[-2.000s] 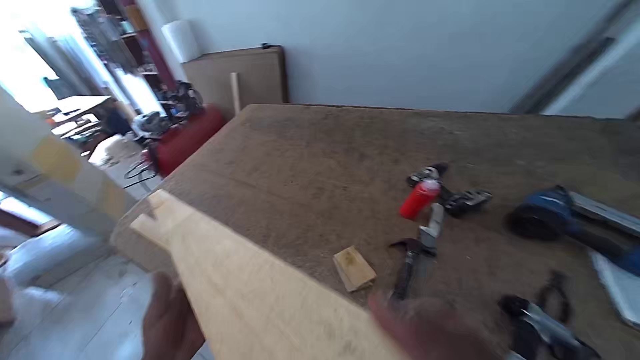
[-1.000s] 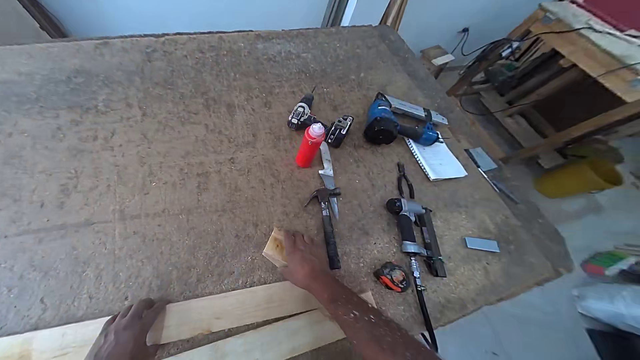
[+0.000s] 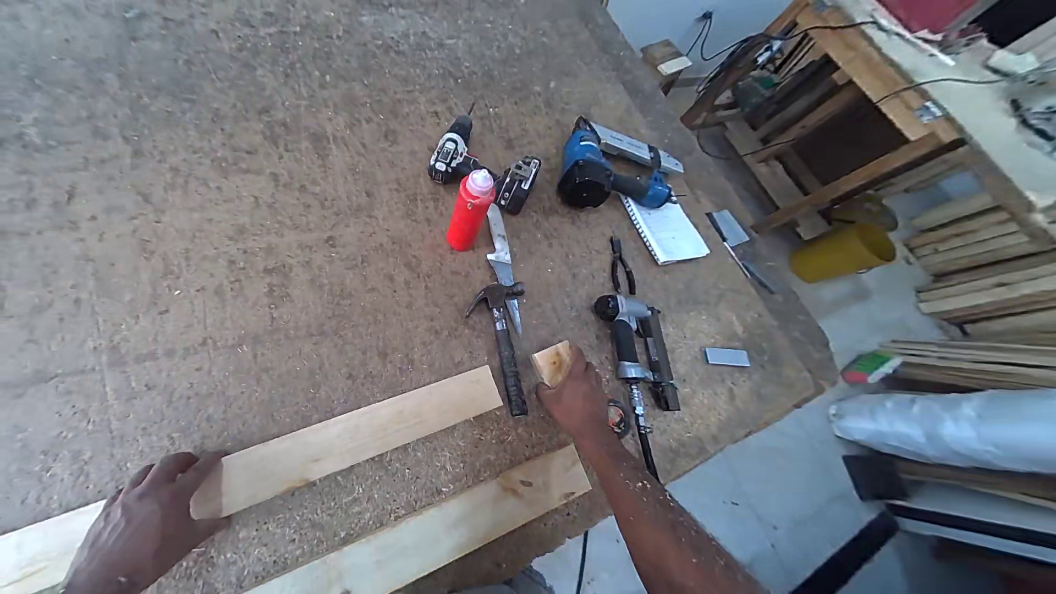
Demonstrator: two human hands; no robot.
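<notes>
My left hand (image 3: 153,520) lies over a light wooden board (image 3: 355,437) on the workbench, its fingers around the board's edge. A second board (image 3: 462,528) lies nearer me, apart from the first at the right end. My right hand (image 3: 577,396) grips a small wood block (image 3: 551,363), just right of a claw hammer (image 3: 507,355). The hammer's head rests over a handsaw or knife-like blade (image 3: 499,247). A red bottle (image 3: 469,216) with a pale cap stands by a cordless drill (image 3: 454,153). Partly hidden behind my right wrist is a tape measure (image 3: 616,417).
An air stapler (image 3: 631,338) with a hose, pliers (image 3: 621,268), a blue nail gun (image 3: 590,169), a spiral notebook (image 3: 668,231) and a metallic strip (image 3: 727,357) lie at the right. Beyond the workbench edge stand a yellow bucket (image 3: 841,252), a wooden table (image 3: 874,78) and stacked boards (image 3: 990,272).
My right hand has moved right with the wood block, away from the boards. The two boards lie farther apart at their right ends. The view has swung right and down since the earliest frame.
</notes>
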